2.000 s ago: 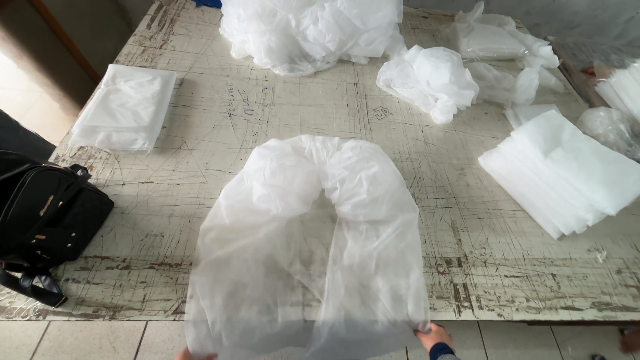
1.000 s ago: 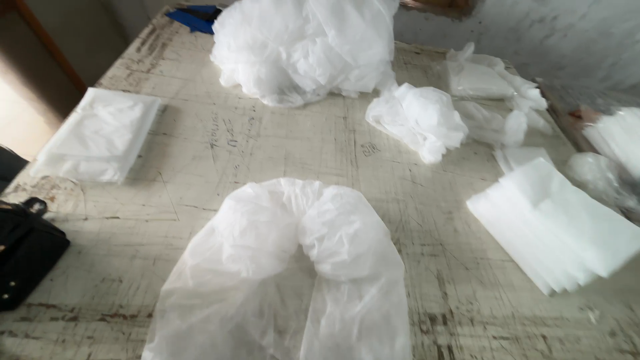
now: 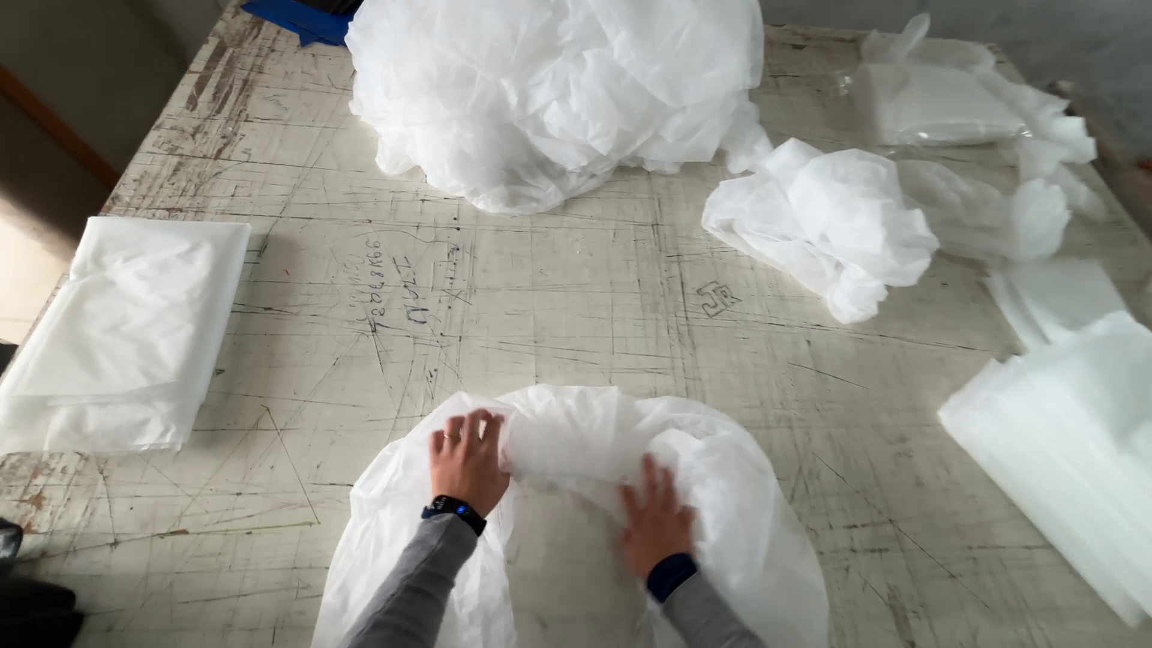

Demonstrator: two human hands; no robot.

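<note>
A sheer white fabric piece point(image 3: 576, 432), gathered into an arch, lies on the worn table near me. My left hand point(image 3: 470, 463) rests on the left shoulder of the arch with its fingers bent; whether they pinch the cloth is unclear. A dark band is on that wrist. On the inner right side of the arch, my right hand point(image 3: 659, 522) touches the fabric with fingers spread and slightly blurred. The lower ends of the piece run out of view.
A large heap of white sheer material point(image 3: 558, 90) sits at the back. Right of it are a crumpled white bundle point(image 3: 823, 220), a clear plastic packet point(image 3: 945, 103) and folded white sheets point(image 3: 1071, 432). Folded translucent sheets point(image 3: 135, 315) lie left on the scratched table point(image 3: 558, 297).
Both hands are now on top of the arch; two seconds ago they were at its lower corners by the table's near edge. The view has tipped and moved closer to the table.
</note>
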